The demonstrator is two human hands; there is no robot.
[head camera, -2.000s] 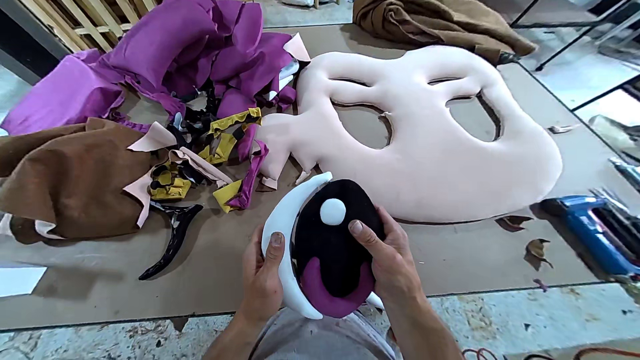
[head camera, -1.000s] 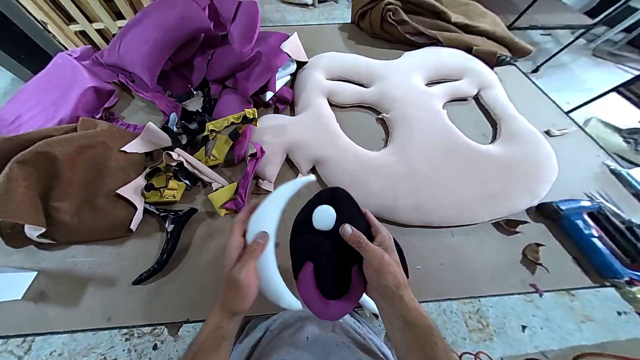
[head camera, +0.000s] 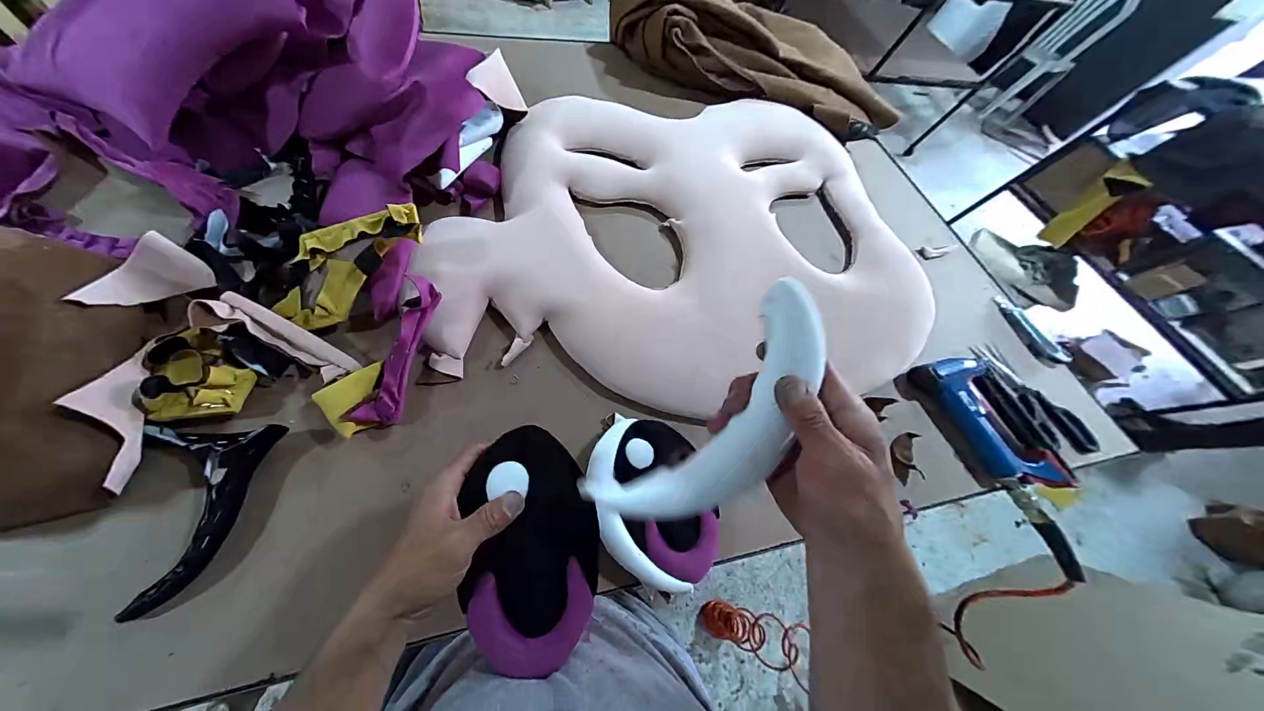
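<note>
My left hand grips a padded black oval piece with a white dot and a purple crescent at its lower end. In my right hand is a white padded crescent, raised over the table and slightly blurred. Between the hands, at the table's front edge, lies a second black oval with a white dot, a purple part and a white crescent along its left side. Beyond them rests a large pale pink padded face-shaped panel with two eye openings and two slits.
Purple fabric, yellow scraps and brown fabric cover the left side. A glossy black curved piece lies nearby. At right are a blue staple gun, black-handled tools and a utility knife. An orange coiled hose hangs below.
My right hand has gone from the black oval to the white crescent, lifting it to the right. My left hand, earlier on that crescent, now holds the black oval. The second oval is uncovered.
</note>
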